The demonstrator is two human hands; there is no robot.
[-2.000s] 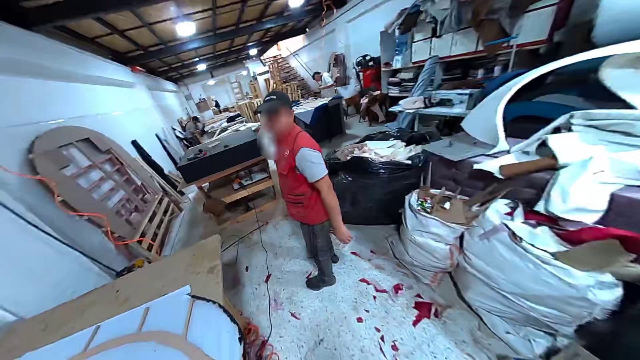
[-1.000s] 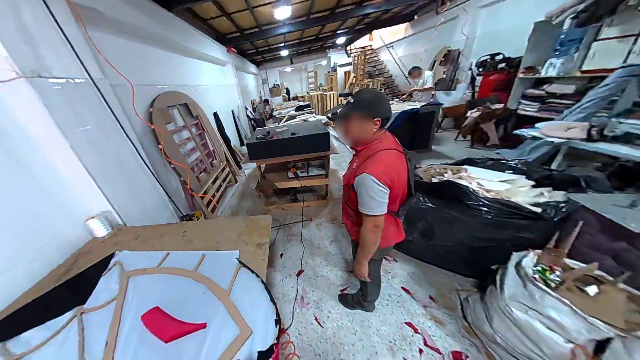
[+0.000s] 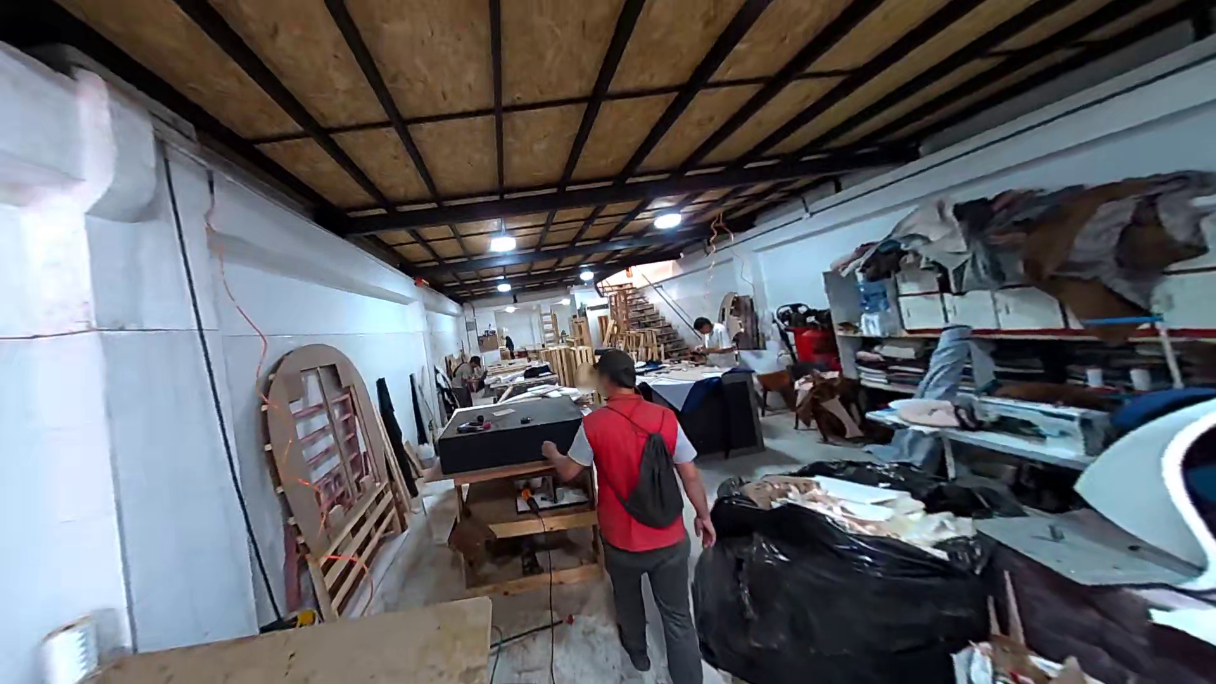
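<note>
Neither my left hand nor my right hand shows in the head view. Ahead, a person in a red vest with a dark drawstring bag on the back faces away, one hand near the side of a black padded block. That block rests on a wooden workbench, with small tools on top. At the bottom left is the bare corner of a wooden board. An arched wooden frame leans on the left wall.
A black plastic bag full of scraps bulges at the right. Behind it are a sewing machine and shelves of folded fabric. A cable runs down to the floor. Farther back, another person stands at a table.
The person in the red vest has turned away and stands nearer the bench. The view has tilted up, so the white padded panel with wooden strips is out of sight.
</note>
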